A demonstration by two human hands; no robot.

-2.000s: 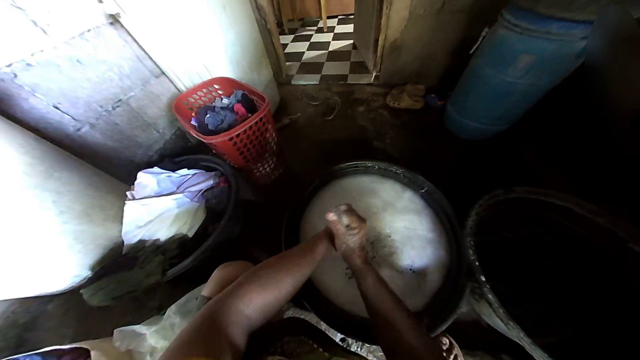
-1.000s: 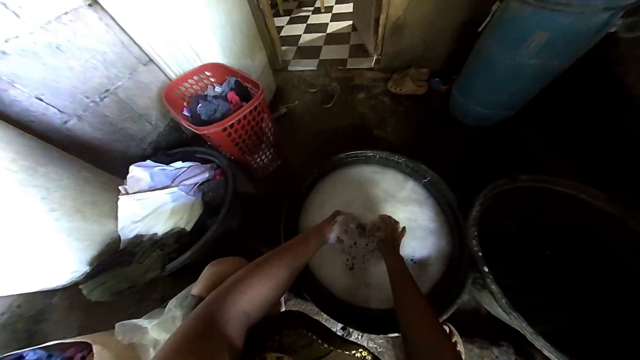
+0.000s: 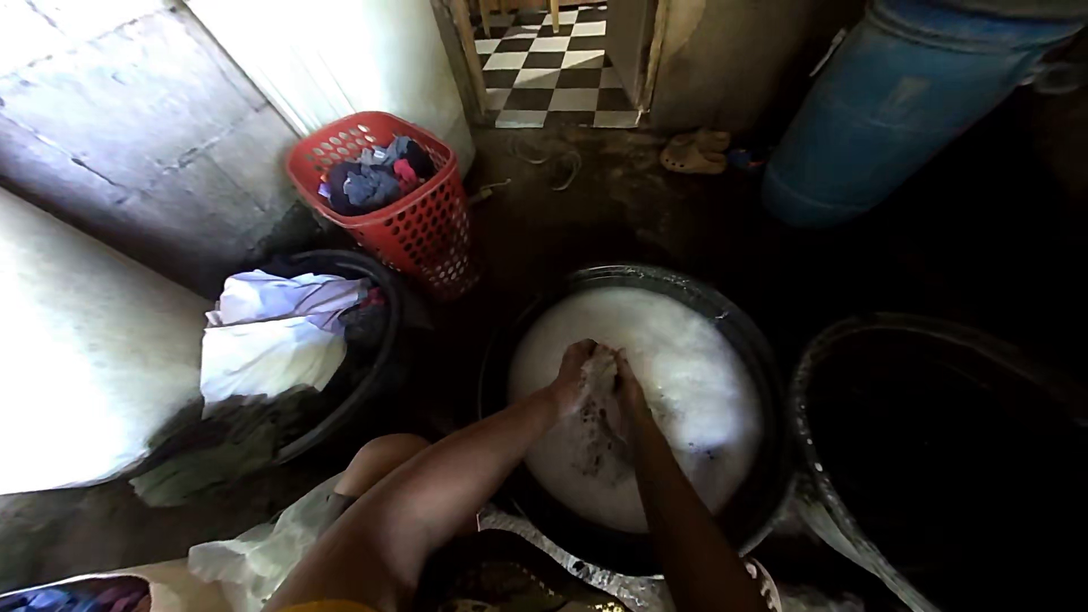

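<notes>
A round dark tub [image 3: 748,340] holds whitish, foamy water [image 3: 705,365]. Over the middle of it my left hand [image 3: 580,374] and my right hand [image 3: 627,382] come together on a small wet, pale cloth [image 3: 600,370], which has dark specks or holes. The cloth's lower part hangs toward the foam between my wrists. Both hands close on it, though the fingers are partly hidden.
Left of the tub stand a red plastic laundry basket [image 3: 416,223] with clothes and a dark basin [image 3: 387,340] with white and dark clothes. A second dark tub [image 3: 820,459] is at right. Beyond are a blue barrel [image 3: 875,110], clog shoes [image 3: 693,155] and a doorway to a checkered floor [image 3: 557,68].
My hands were apart with the cloth between them one second ago; now they are close together. Two seconds ago they were also pressed together over the tub.
</notes>
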